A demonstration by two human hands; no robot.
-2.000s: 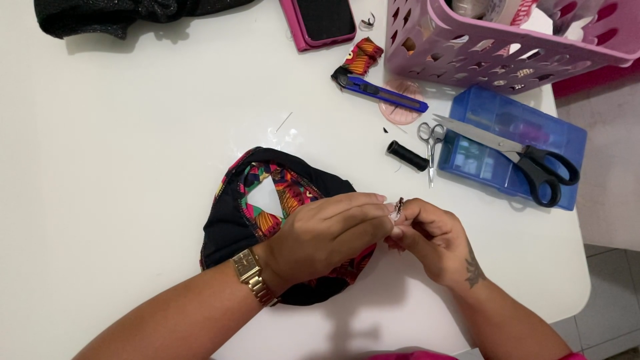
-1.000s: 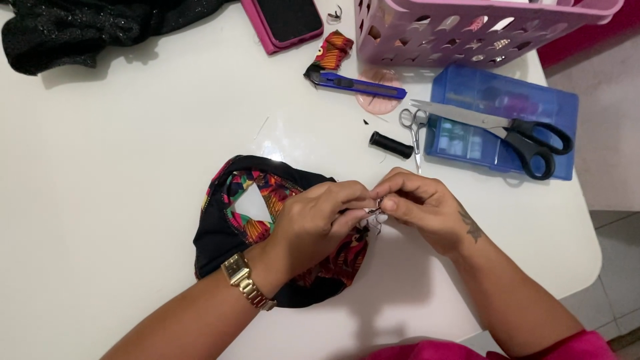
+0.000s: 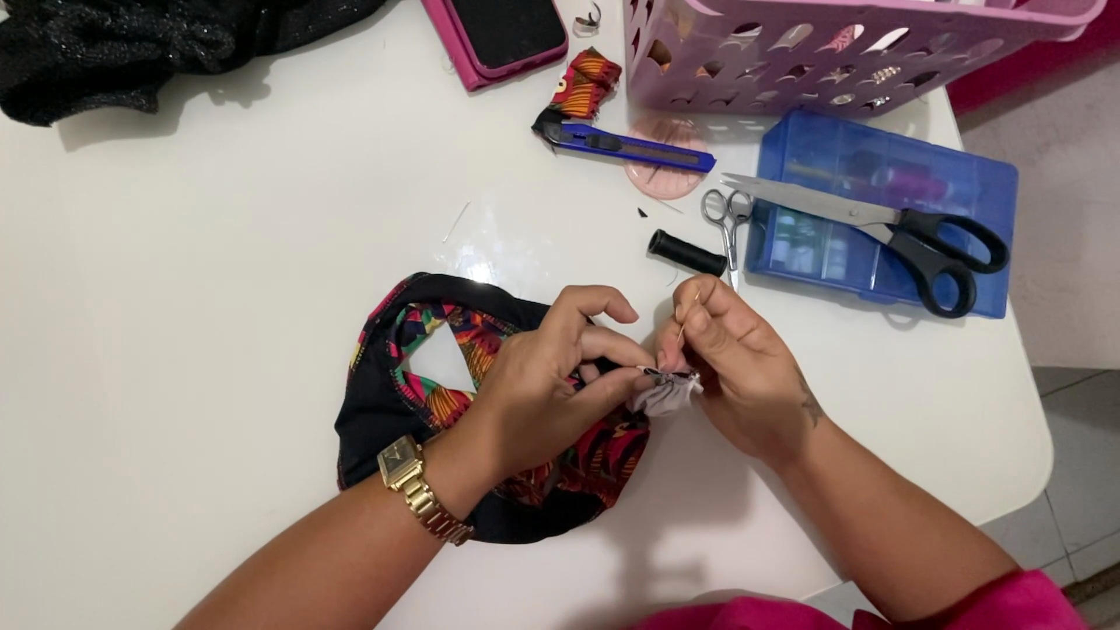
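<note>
My left hand (image 3: 560,367), with a gold watch (image 3: 402,464) at its wrist, pinches a small gathered piece of pale fabric (image 3: 667,394) with a dark edge between thumb and finger. My right hand (image 3: 735,363) holds a thin sewing needle (image 3: 689,317) between thumb and fingertips, just above the fabric; its lower fingers are beside the fabric's right end. Any thread on the needle cannot be made out. Under my left hand lies a black garment (image 3: 376,437) with a colourful patterned lining and an opening that shows the white table.
Beyond my right hand are a black thread spool (image 3: 687,254), small scissors (image 3: 728,223), large scissors (image 3: 919,229) on a blue plastic box (image 3: 989,192), a blue box cutter (image 3: 639,147) over a pink pin dish (image 3: 665,179), a patterned scrap (image 3: 591,83), a phone (image 3: 507,31) and a pink basket (image 3: 787,66).
My hands, close together over the small piece a second ago, are now a little apart at the fingertips. The pale fabric and the needle show more plainly.
</note>
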